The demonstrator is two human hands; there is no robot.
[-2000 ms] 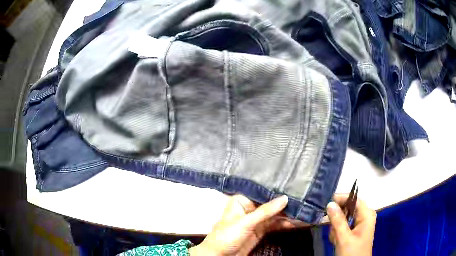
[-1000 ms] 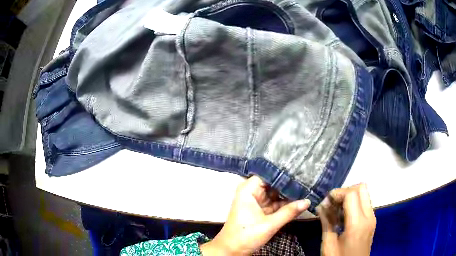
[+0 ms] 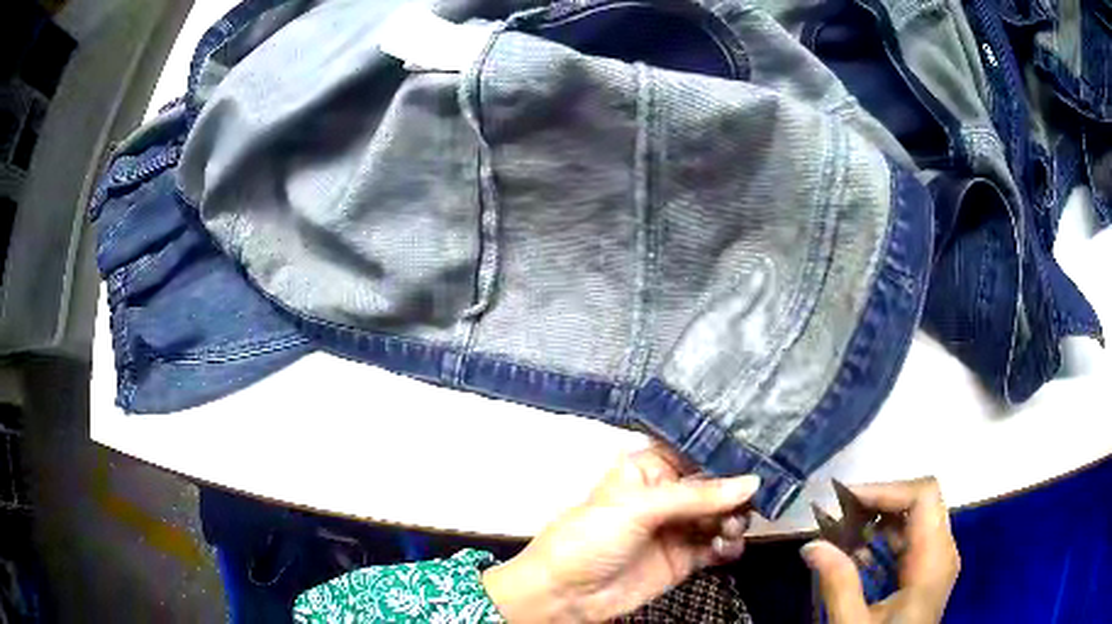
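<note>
A denim jacket [image 3: 561,207] lies inside out, pale grey-blue inside with a dark blue hem [image 3: 537,385]. My left hand [image 3: 634,530] pinches the hem's near right corner between thumb and fingers at the table's front edge. My right hand [image 3: 896,555] is just right of that corner and holds thread snips [image 3: 844,518], their short dark blades apart and pointing up and left, not touching the denim. The snips' handle is partly hidden by my fingers. A white care label [image 3: 439,43] shows near the top.
The white table [image 3: 366,451] has a curved front edge. More denim [image 3: 988,280] lies at the right, with a small black label near the top right. Bright blue crates [image 3: 1037,549] show below the table at the right. A yellow line marks the floor at the lower left.
The jacket has shifted right and up in view, and its near right corner is now lifted and bent. My right hand has moved off the corner to the right, and the snips' blades show apart.
</note>
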